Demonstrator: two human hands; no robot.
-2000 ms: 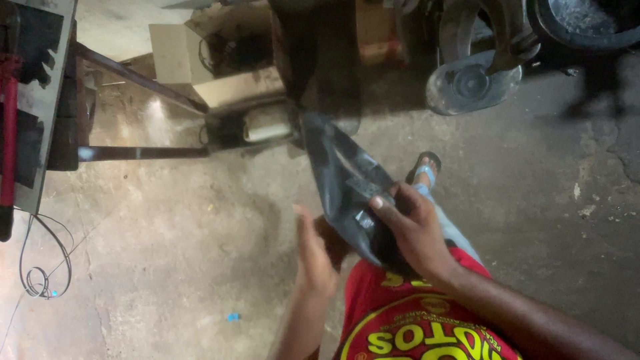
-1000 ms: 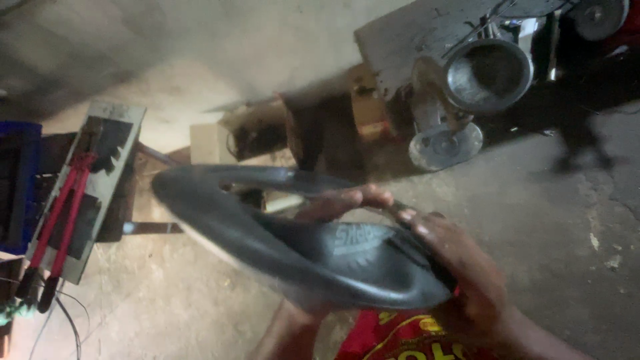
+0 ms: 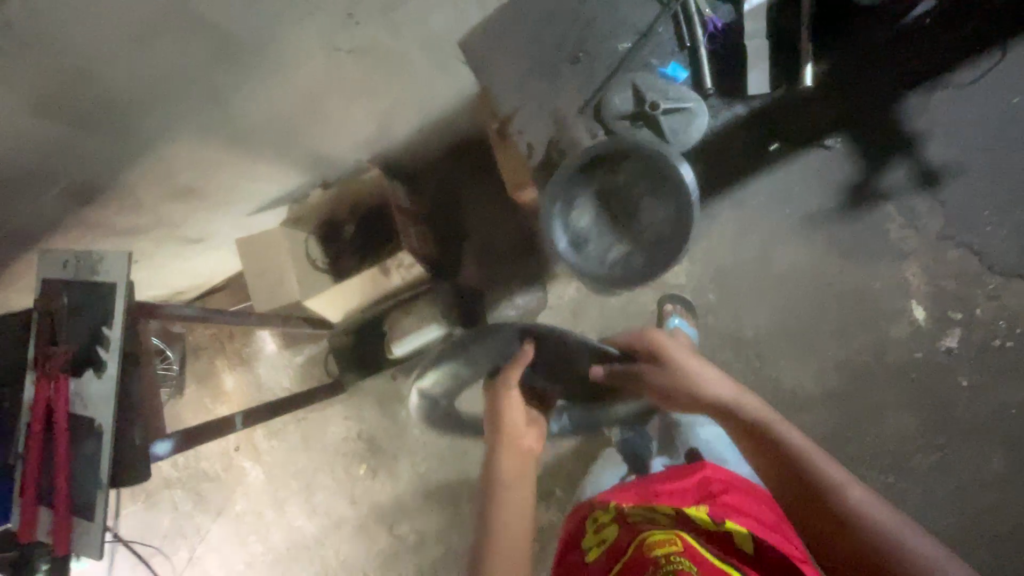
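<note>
A black rubber inner tube (image 3: 448,384), loosely flattened and curved into an oval, hangs between both hands in front of the red shirt. My left hand (image 3: 512,412) grips its middle part, thumb on top. Around the tube's right part closes my right hand (image 3: 664,372), its fingers blurred by motion. The tube's underside is hidden. Just beyond the hands is a round dark metal basin (image 3: 620,214), with a grey disc bearing a star-shaped hub (image 3: 654,110) behind it.
Red-handled bolt cutters (image 3: 48,448) lie on a narrow board (image 3: 116,400) at the left. An open cardboard box (image 3: 276,268) and dark metal bars (image 3: 248,420) are near the wall. Metal tubes (image 3: 698,48) stand at the top right. My sandalled foot (image 3: 678,312) is on the concrete floor.
The black tube has been turned and handled from a folded shape into a wider loop, and both hands have shifted their hold along it. The view has swung.
</note>
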